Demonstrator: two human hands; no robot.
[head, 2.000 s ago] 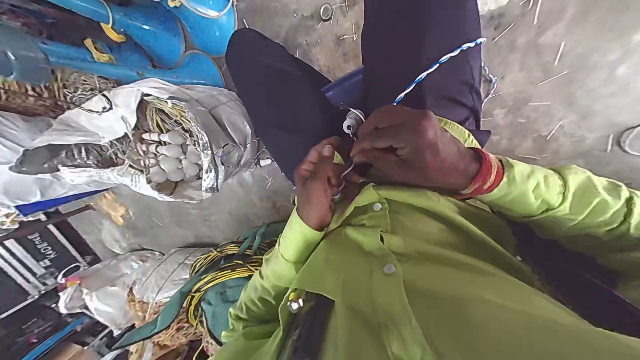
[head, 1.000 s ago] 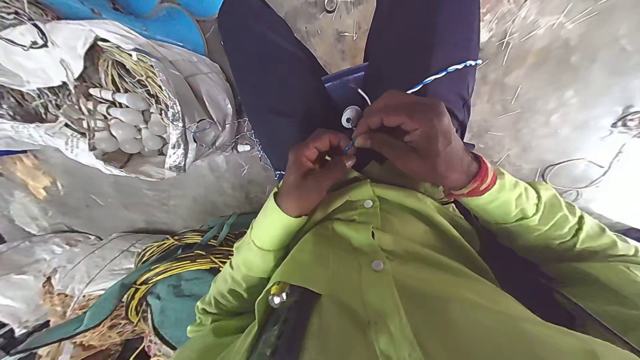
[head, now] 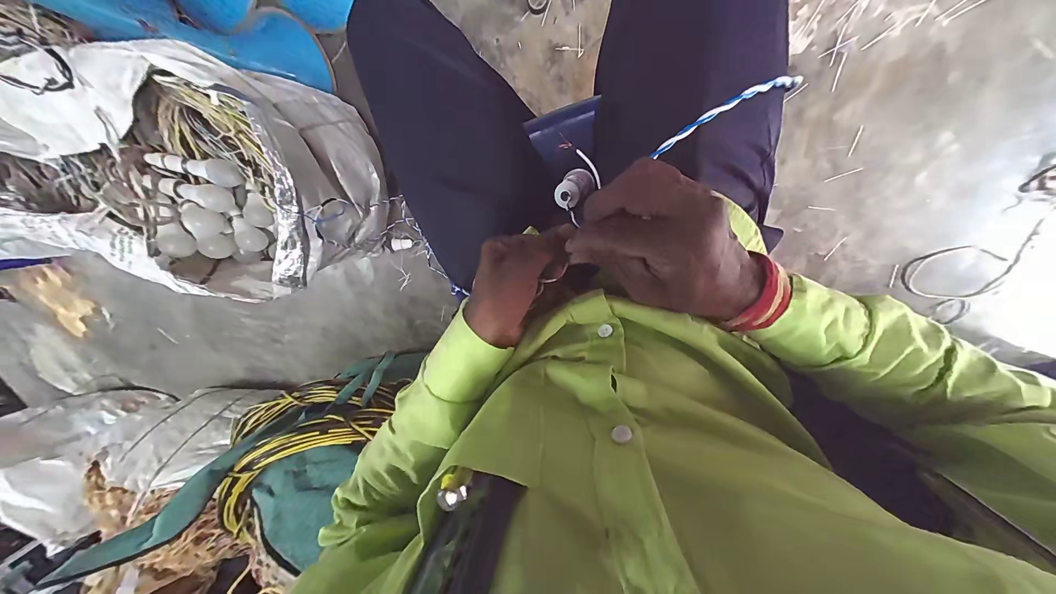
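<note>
Both of my hands meet above my lap, fingertips close together. My left hand (head: 516, 280) pinches a thin wire end, mostly hidden by its fingers. My right hand (head: 664, 239) pinches wire beside it, and a blue-and-white twisted wire (head: 718, 111) rises from behind its knuckles across my thigh. A small white round fitting, perhaps a lamp holder (head: 571, 191), sits just beyond my fingertips, with a white wire (head: 589, 167) curving up from it to a bare copper end. The exact joint between the fingers cannot be made out.
An open white woven sack (head: 330, 157) at left holds white bulbs (head: 206, 210) and bundled wire. Blue containers (head: 264, 45) stand behind it. Yellow-and-black cable (head: 318, 429) lies on green cloth (head: 309, 495) at lower left. Wire scraps and a looped cable (head: 949, 272) lie on the concrete floor at right.
Between my legs, the white fitting and its curved white wire stay by my fingertips. My hands remain together, with the fingers shifted slightly. The view has moved.
</note>
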